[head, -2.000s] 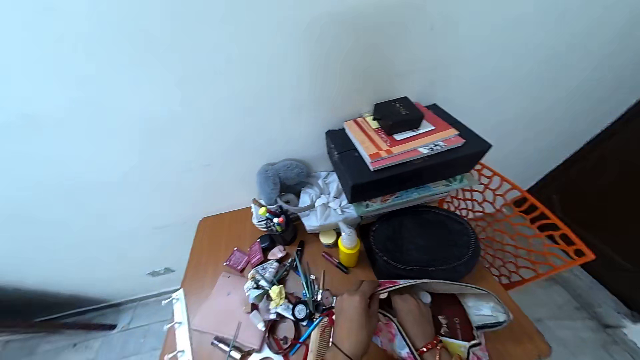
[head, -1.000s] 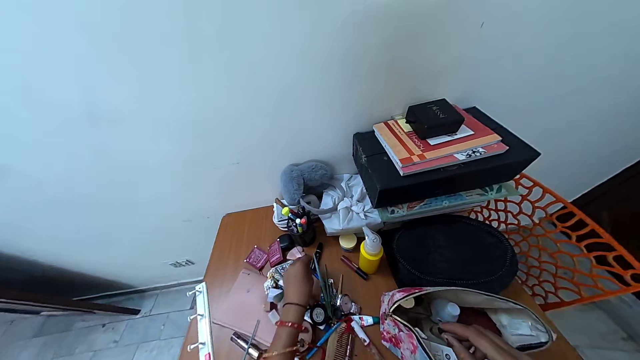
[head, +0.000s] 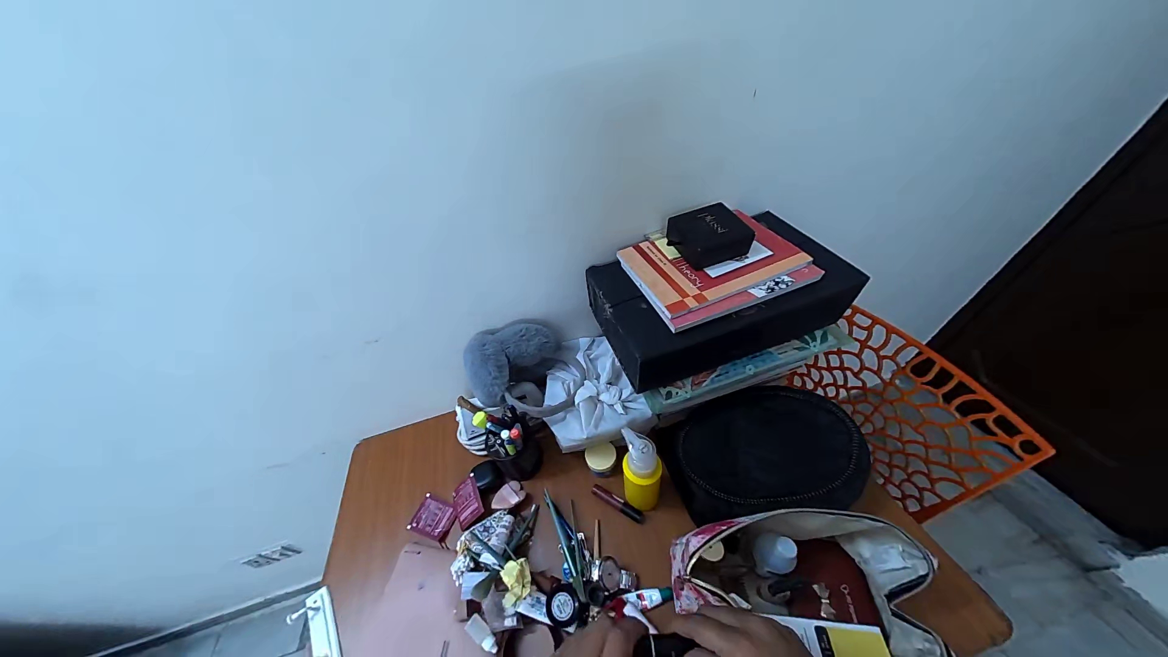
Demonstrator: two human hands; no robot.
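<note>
At the bottom edge, my left hand [head: 598, 636] is beside the pile of small cosmetics, close to a red and white tube [head: 636, 617]. My right hand [head: 735, 631] is next to it, fingers around a small black item [head: 664, 646] that is mostly cut off by the frame. Just right of my hands lies a floral zip pouch [head: 680, 563], unzipped, with a white-capped bottle [head: 775, 554] and a dark red item [head: 829, 593] inside. A white and yellow box or booklet [head: 853, 641] shows at its front. Left of my hands are a round black compact [head: 563, 604] and a crumpled yellow piece [head: 516, 581].
Behind stand a yellow pump bottle [head: 642, 484], a pen holder [head: 518, 453], grey earmuffs [head: 511, 358] and a black oval case [head: 771, 452]. A black box [head: 639, 338] bears books [head: 721, 283]. An orange openwork chair [head: 949, 429] is at the right.
My right hand has come out of the floral pouch and is beside my left hand. My left hand has moved from the middle of the cosmetics pile to the bottom edge.
</note>
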